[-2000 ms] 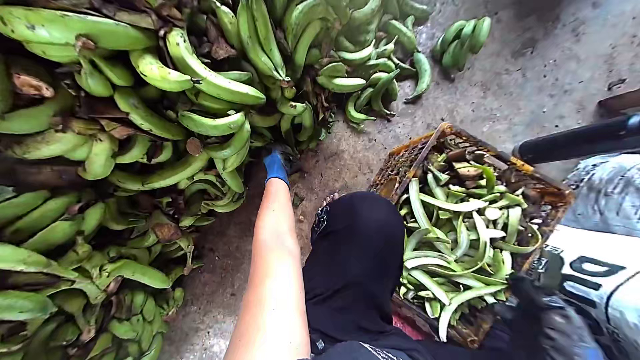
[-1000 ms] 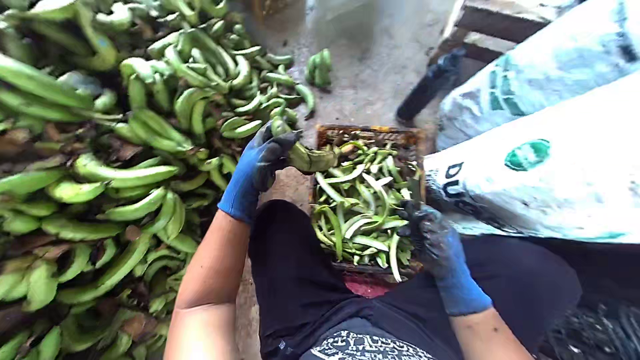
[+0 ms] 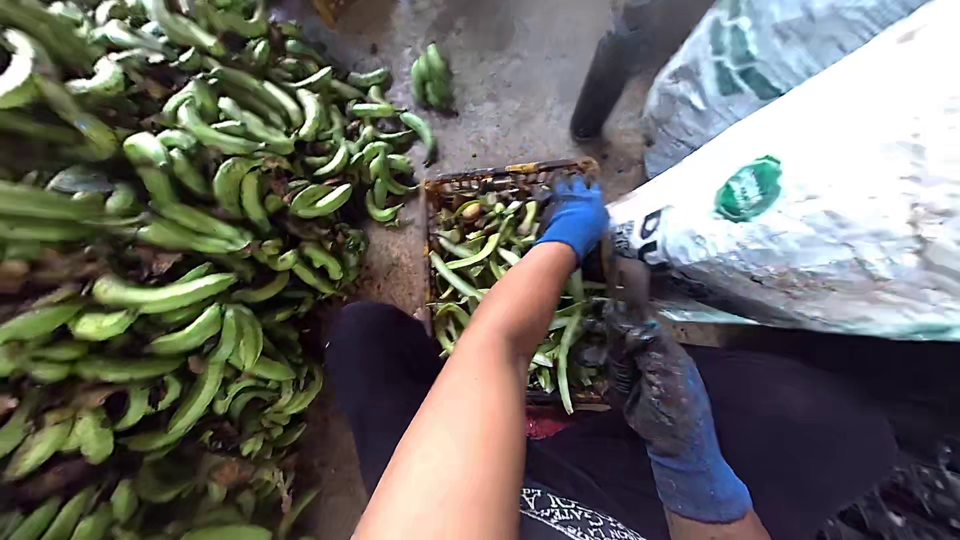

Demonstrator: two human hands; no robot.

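My left hand [image 3: 576, 214], in a blue glove, reaches over the upper right corner of a worn crate [image 3: 480, 174]. Its fingers are blurred and partly hidden, so whatever it touches cannot be told. Long green peels [image 3: 480, 255] fill much of the crate. Beside the crate's lower right edge is my right hand [image 3: 649, 367], in a blue glove with a blackened palm. The fingers look curled, with something dark and blurred above them that I cannot make out. On the left lies a large pile of green plantains or bananas [image 3: 165, 300].
A small green bunch [image 3: 431, 77] lies on the concrete floor [image 3: 510, 82] beyond the crate. Large white printed sacks [image 3: 810, 187] stand close on the right. A dark cylindrical object [image 3: 600, 82] is above the crate. My knees flank the crate's near end.
A second ago my left hand held a green bunch at the crate's left side; now it is over the upper right corner, and that bunch is not visible in it.
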